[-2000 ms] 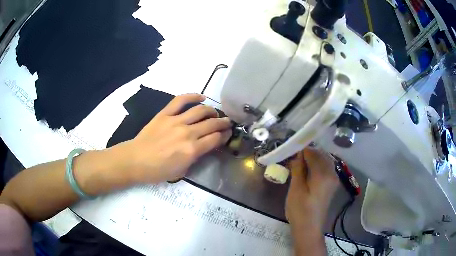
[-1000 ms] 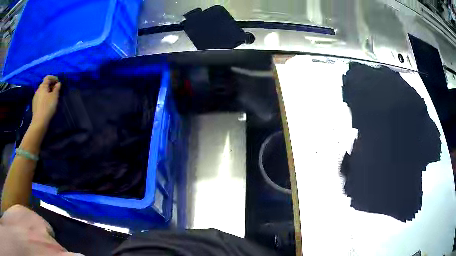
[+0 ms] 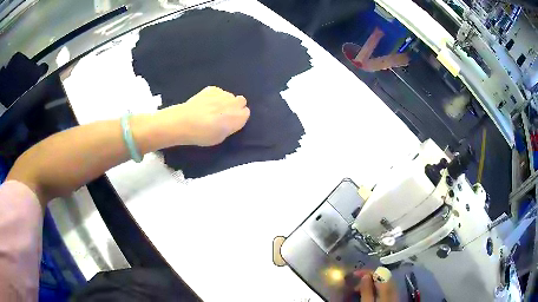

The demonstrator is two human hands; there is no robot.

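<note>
A stack of black cut pieces point(image 3: 218, 59) with jagged edges lies flat on the white table. My left hand point(image 3: 218, 116), with a pale green bangle at the wrist, is over the middle of the stack. Its fingers are curled down at the cloth; I cannot tell if they pinch a piece. My right hand point(image 3: 374, 288) is low at the picture's bottom edge, beside the cream round part point(image 3: 381, 274) of the sewing machine. It is small, blurred and partly cut off, so its grip is unclear. No cloth shows on the bright needle plate point(image 3: 331, 227).
The cream machine head point(image 3: 407, 203) stands at the lower right over the grey bed point(image 3: 309, 250). Red-and-black snips point(image 3: 413, 288) lie on the bed. A black cloth piece point(image 3: 20, 76) lies on a metal surface at far left. Another person's arm point(image 3: 383, 61) shows beyond the table.
The view has swung from the blue bins back to the table and machine. My left hand has gone from the bin to the stack. The dark cloth by the needle two seconds ago is gone.
</note>
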